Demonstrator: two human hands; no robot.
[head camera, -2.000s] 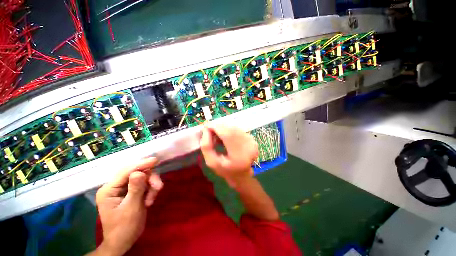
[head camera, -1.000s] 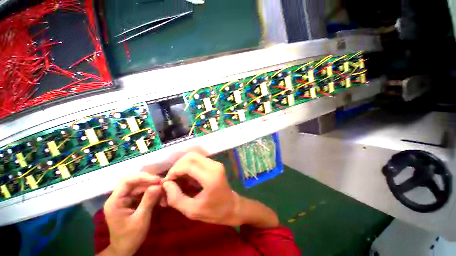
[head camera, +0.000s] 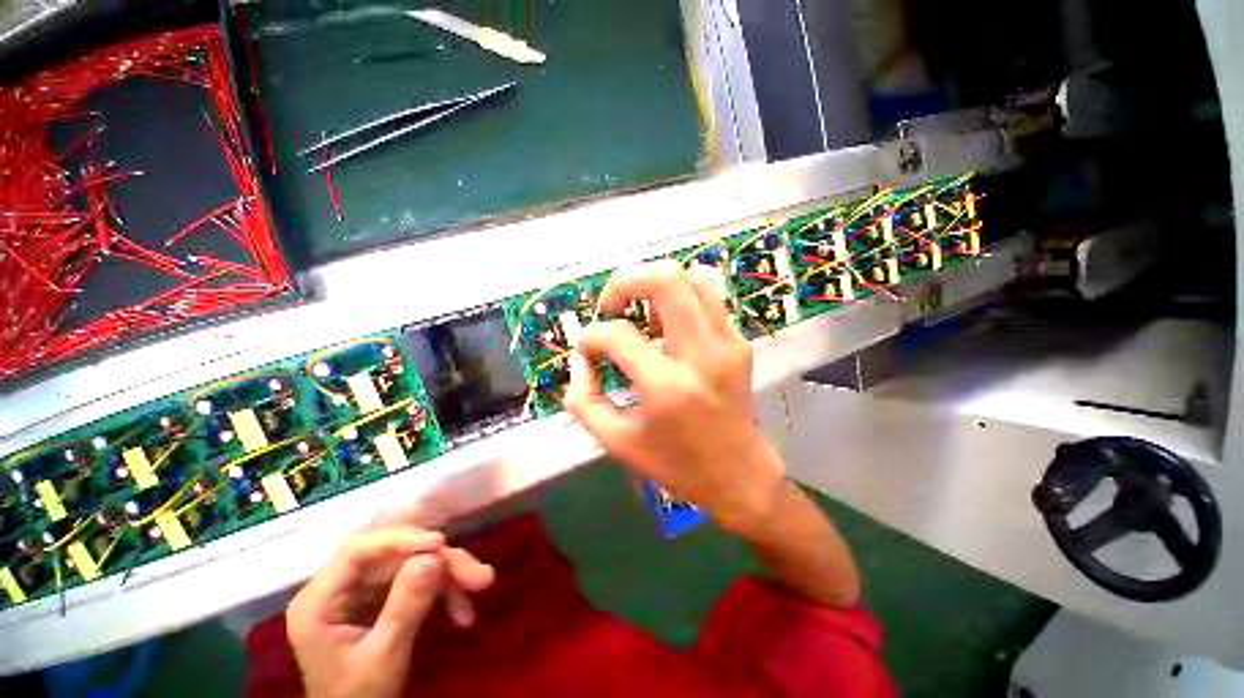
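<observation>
A green PCB panel (head camera: 771, 293) with yellow blocks and yellow and red wires lies between the conveyor rails. My right hand (head camera: 675, 389) is over its left end, thumb and fingertips close together at the boards; any lead between them is too small to tell. My left hand (head camera: 375, 614) is below the near rail (head camera: 464, 491), palm up, with thumb and index finger close together; whether it holds a wire cannot be told. A second PCB panel (head camera: 212, 471) lies to the left, across a dark gap.
A black tray of red wires (head camera: 130, 293) is at upper left. Tweezers (head camera: 409, 120), a pale knife-like tool (head camera: 480, 37) and a red wire (head camera: 332, 194) lie on the green mat. The blue bin (head camera: 671, 507) is partly hidden below the near rail. A black handwheel (head camera: 1130, 518) is at right.
My hands were together below the near rail one second ago. My right hand has moved up and right over the right panel. My left hand has stayed below the rail. The view has shifted slightly.
</observation>
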